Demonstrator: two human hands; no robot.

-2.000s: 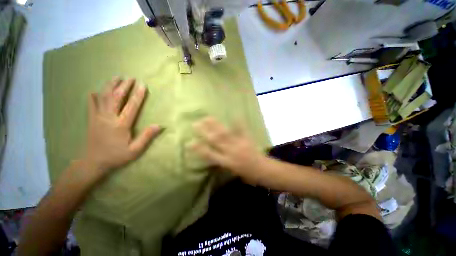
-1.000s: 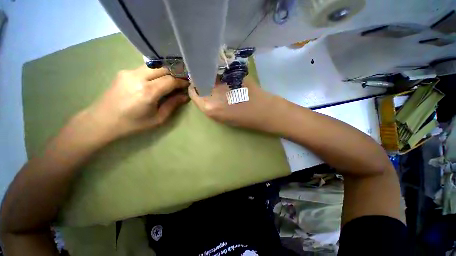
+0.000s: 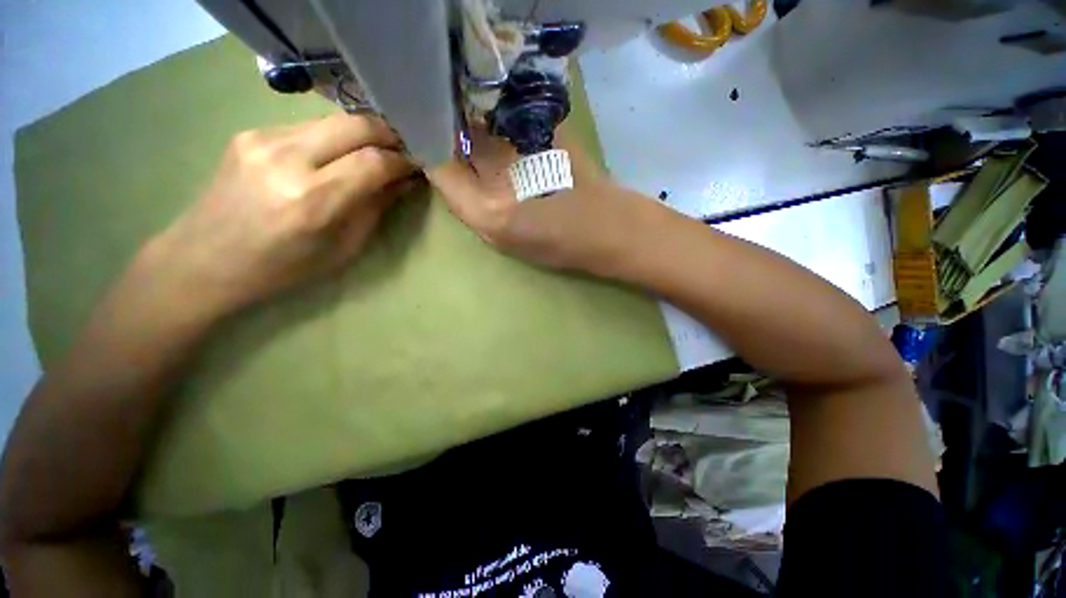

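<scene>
A large olive-green garment panel (image 3: 409,350) lies over the white machine table and hangs toward my lap. The white-grey sewing machine head (image 3: 380,53) covers its upper part. My left hand (image 3: 298,193) has its fingers bent and bunched on the cloth at the needle area, pinching it. My right hand (image 3: 514,210) reaches to the same spot from the right; its fingertips are hidden behind the machine head. The presser foot and needle tip are hidden. A ribbed white knob (image 3: 542,174) on a black fitting stands in front of my right hand.
A yellow-orange supply box (image 3: 915,251) with green cut strips (image 3: 982,222) stands at the right. Yellow-orange scissor handles (image 3: 701,32) lie on the machine bed behind. Cloth heaps (image 3: 725,456) lie below the table's right front edge.
From two seconds ago, both hands have moved from flat on the cloth up to the needle area. Since one second ago they stay there, and the view has shifted slightly.
</scene>
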